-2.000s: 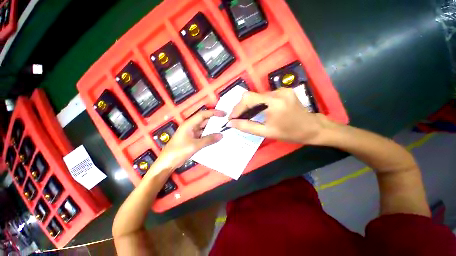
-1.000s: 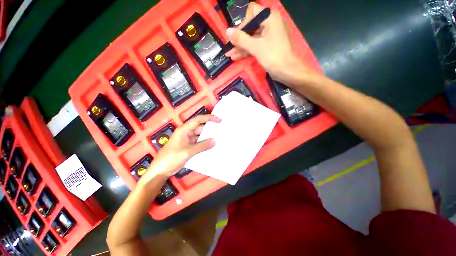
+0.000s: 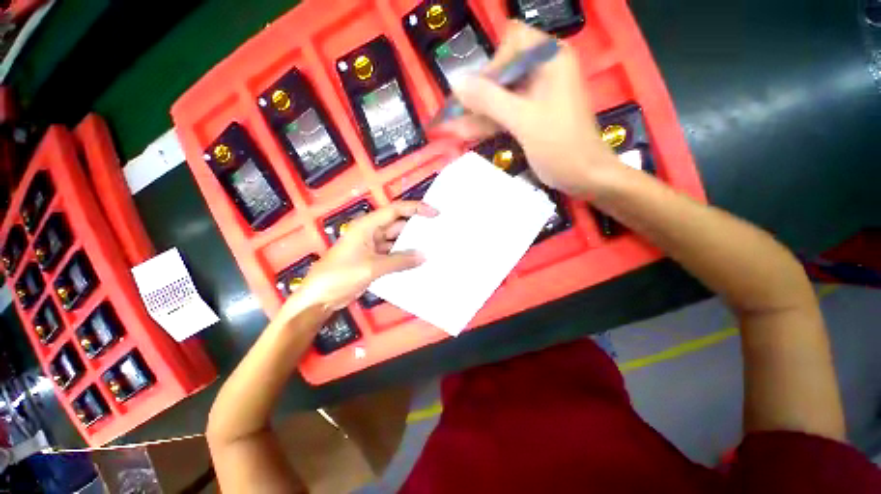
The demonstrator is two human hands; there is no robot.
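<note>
My left hand (image 3: 364,253) holds a white label sheet (image 3: 470,241) by its left edge over the lower row of the red foam tray (image 3: 333,204). The sheet looks blank from glare. My right hand (image 3: 533,108) holds dark tweezers (image 3: 522,67), blurred, above the middle of the tray; their tip is near the lower end of a phone unit (image 3: 385,101) in the upper row. I cannot tell whether a small label is at the tip. The phone units are black with silvery lower areas and gold discs; the sheet and my hands partly hide several.
A printed white sheet (image 3: 175,293) lies on the dark green bench (image 3: 763,135) left of the tray. Another loaded red tray (image 3: 145,338) stands at the far left. Below are a cardboard box (image 3: 280,449) and a grey floor with a yellow line (image 3: 681,348).
My right hand with the tweezers left the sheet and moved up over the tray's upper row; now it is slightly lower and further right. My left hand still holds the sheet. The view has shifted.
</note>
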